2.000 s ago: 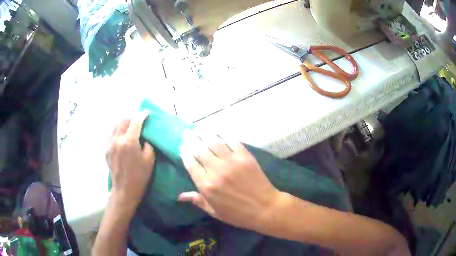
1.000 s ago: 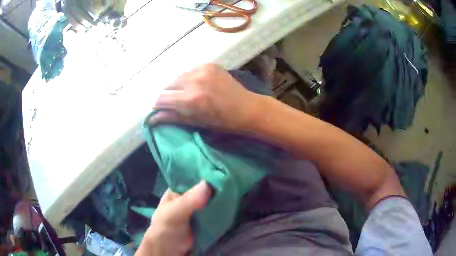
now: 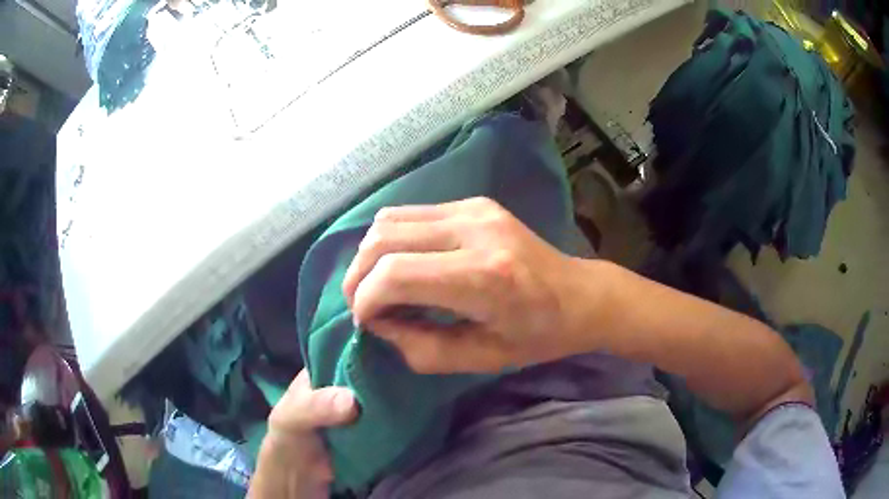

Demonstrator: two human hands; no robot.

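Observation:
A green cloth panel (image 3: 439, 180) lies over my lap against the front edge of the white machine table. My right hand (image 3: 453, 287) pinches a narrow edge of the cloth between thumb and fingers. My left hand (image 3: 307, 429) holds the same cloth just below, its thumb on top near the pinched edge; its fingers are hidden. Orange scissor handles (image 3: 478, 15) show at the top of the view, cut off by the picture's edge.
The white table (image 3: 195, 224) has a ruler along its front edge. A dark green cloth bundle (image 3: 751, 136) hangs at the right. Lighter green cloth (image 3: 122, 49) lies at the table's far left. More cloth scraps (image 3: 219, 351) lie below the table.
The cloth has come off the tabletop onto my lap. Since the last frame, my right hand has moved down towards my left hand and now pinches the edge.

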